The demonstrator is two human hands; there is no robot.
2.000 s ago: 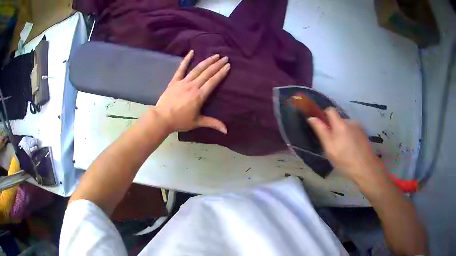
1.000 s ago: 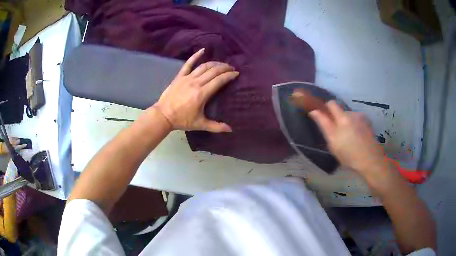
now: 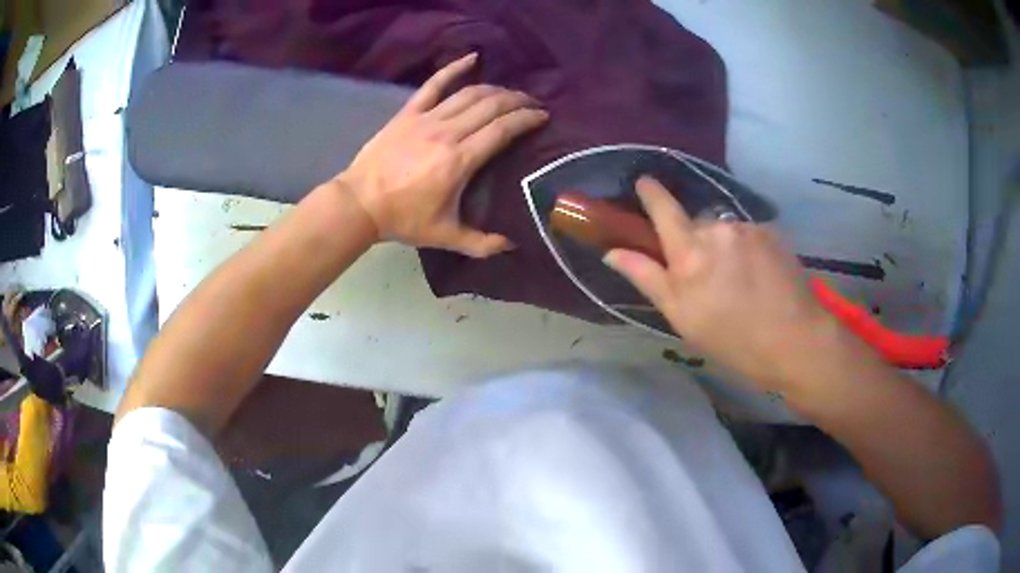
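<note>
A dark maroon garment (image 3: pixel 626 78) lies over the right part of a grey padded sleeve board (image 3: pixel 257 129). My left hand (image 3: pixel 442 162) rests on the garment with its fingers spread and the thumb near the front hem. My right hand (image 3: pixel 716 274) is shut on the brown handle of the iron (image 3: pixel 593 263). The iron's dark, pale-edged plate lies on the garment right of my left hand, its pointed tip towards the left. The board's right end is hidden under the cloth.
The white table (image 3: pixel 369 336) has dark streaks. A red cord sleeve (image 3: pixel 884 330) runs right from behind my right hand. A brown box (image 3: pixel 951 28) is at the top right. On the left table are black cloth (image 3: pixel 22 179) and a tan-grey block (image 3: pixel 69 151). A yellow sleeve (image 3: pixel 31 453) shows at the lower left.
The iron has moved left over the garment and turned, its tip now nearer my left hand. The table and garment sit higher in the picture. My left hand stays spread on the cloth.
</note>
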